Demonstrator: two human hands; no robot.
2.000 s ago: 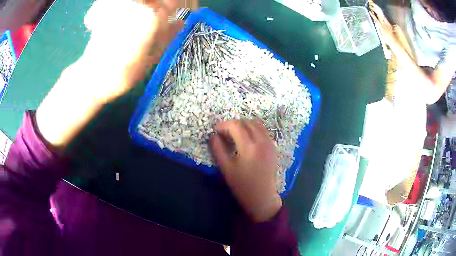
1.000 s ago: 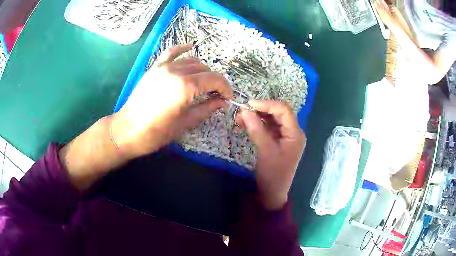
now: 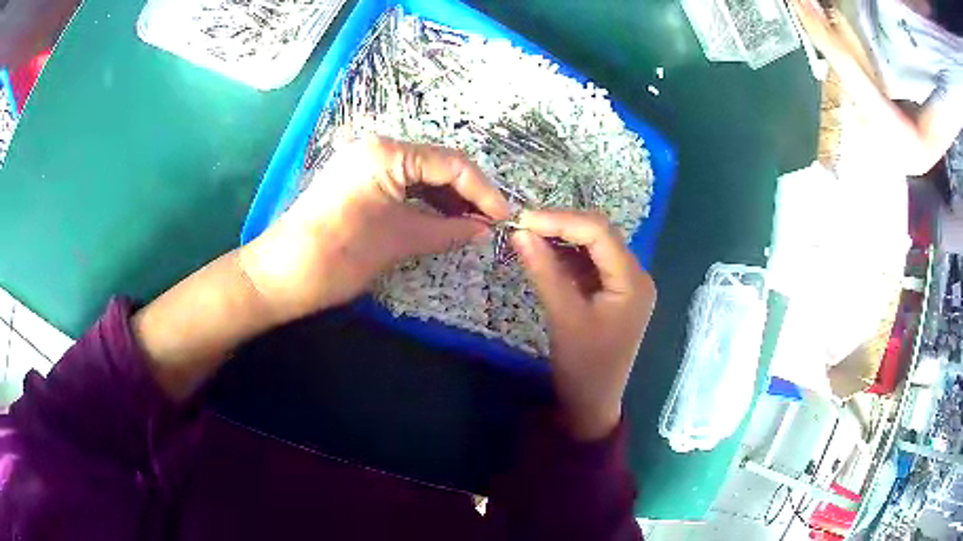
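Observation:
My left hand and my right hand meet fingertip to fingertip over the blue tray. Both pinch a small thin piece between them, apparently a metal pin with a pale sleeve; the fingertips hide most of it. Several thin metal pins show just below the fingertips. The tray is full of small white sleeves, with loose metal pins at its far left corner and more pins on the white pieces in the middle.
A clear tub of pins stands beyond the tray's left side. Another clear tub is at the far right. Clear lids lie right of the tray. Two white bits lie on the green table. Another person's arm reaches in at upper right.
Two seconds ago my left hand was beyond the tray's left side and my right hand was in the white pieces. Since one second ago the fingertips have come closer together over the piece.

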